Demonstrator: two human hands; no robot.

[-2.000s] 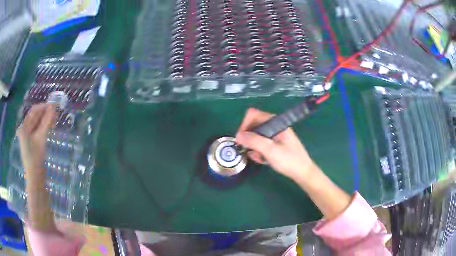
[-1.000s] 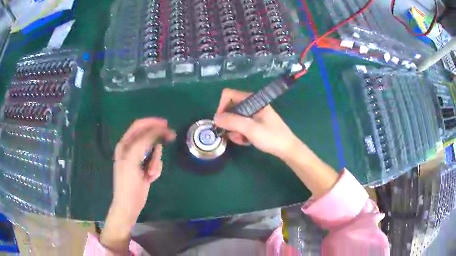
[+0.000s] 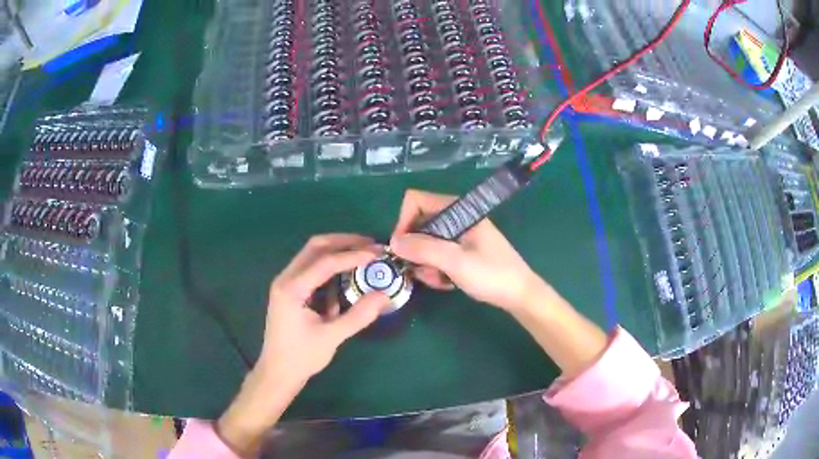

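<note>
The round test fixture point(image 3: 379, 276) sits on the green mat in front of me, with pale and dark rings on top. My left hand point(image 3: 319, 300) curves around its left side, fingers and thumb at its rim; whether it holds a small component there I cannot tell. My right hand point(image 3: 467, 255) grips the black test probe point(image 3: 476, 204) near its front end. The probe slants from upper right down to the fixture's upper right edge; its tip is mostly hidden by my fingers. A red cable point(image 3: 557, 115) leaves its rear.
A large clear tray point(image 3: 224, 170) with rows of round components stands beyond the fixture. A part-filled tray point(image 3: 58, 269) is at left and another point(image 3: 718, 242) at right. A thin black cable point(image 3: 202, 309) crosses the green mat point(image 3: 467, 359). More trays lie upper right.
My left hand has come from the left tray across the mat to the fixture. My right hand still holds the probe at the fixture. The camera view has shifted somewhat.
</note>
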